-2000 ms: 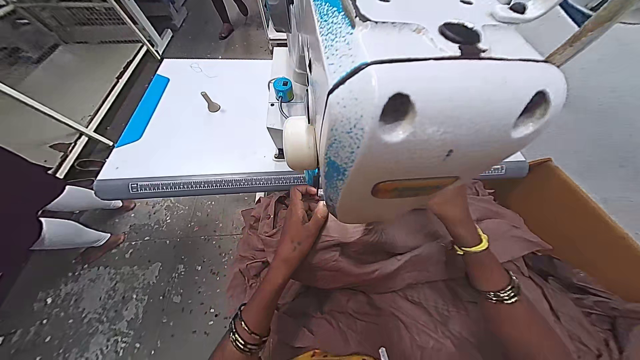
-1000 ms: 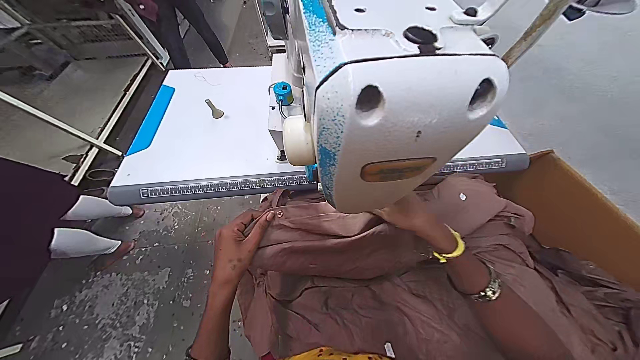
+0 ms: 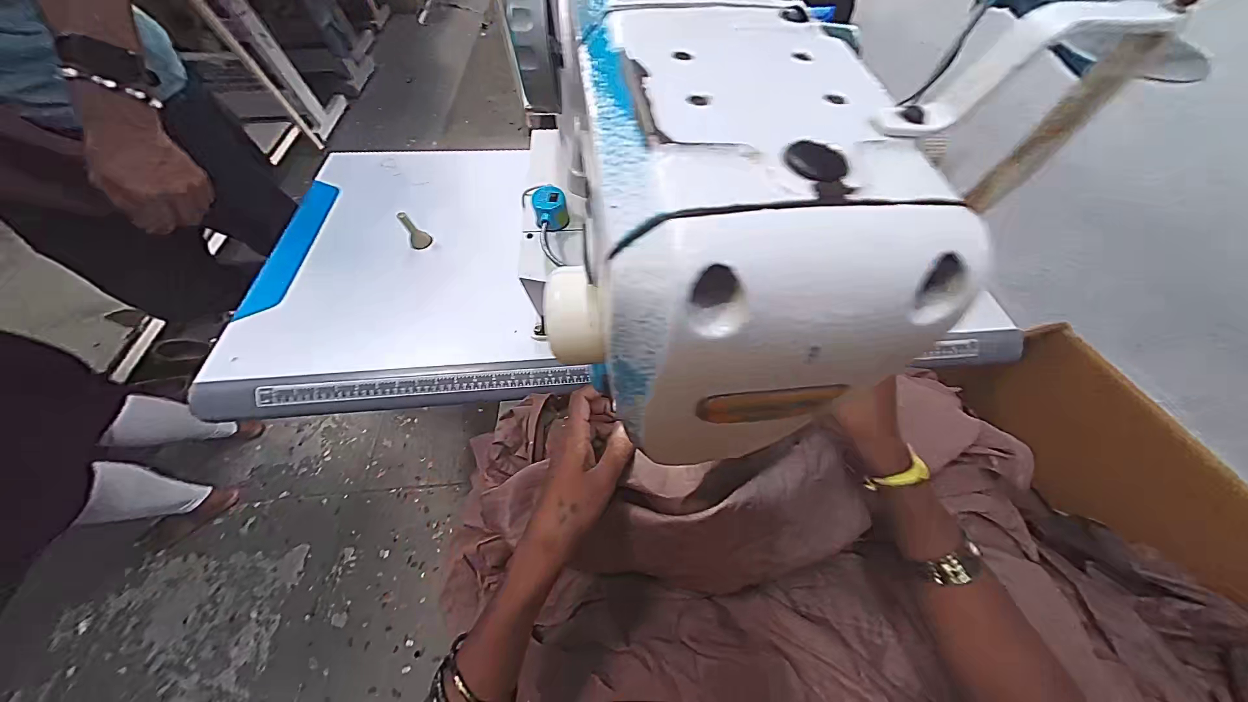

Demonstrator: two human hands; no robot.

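A white and blue industrial sewing machine (image 3: 780, 322) stands in front of me, its head hiding the needle area. My left hand (image 3: 590, 453) pinches the edge of a brown cloth (image 3: 721, 546) just below the machine's left side, by the cream handwheel-like knob (image 3: 573, 314). The fingers of my right hand (image 3: 868, 424) are partly hidden behind the machine head; this hand rests at the cloth on the right, and its grip cannot be seen. The cloth hangs in folds below the machine and spreads over my lap.
The white machine table (image 3: 429, 302) has a ruler strip along its front edge and a small peg-like piece (image 3: 414, 232) on top. A cardboard box (image 3: 1121, 439) is at the right. Two people stand at the left, one showing a hand (image 3: 146, 180).
My left hand has moved from the left part of the cloth up to the machine's lower left side, still pinching cloth. A person with a lowered hand has come closer at the upper left.
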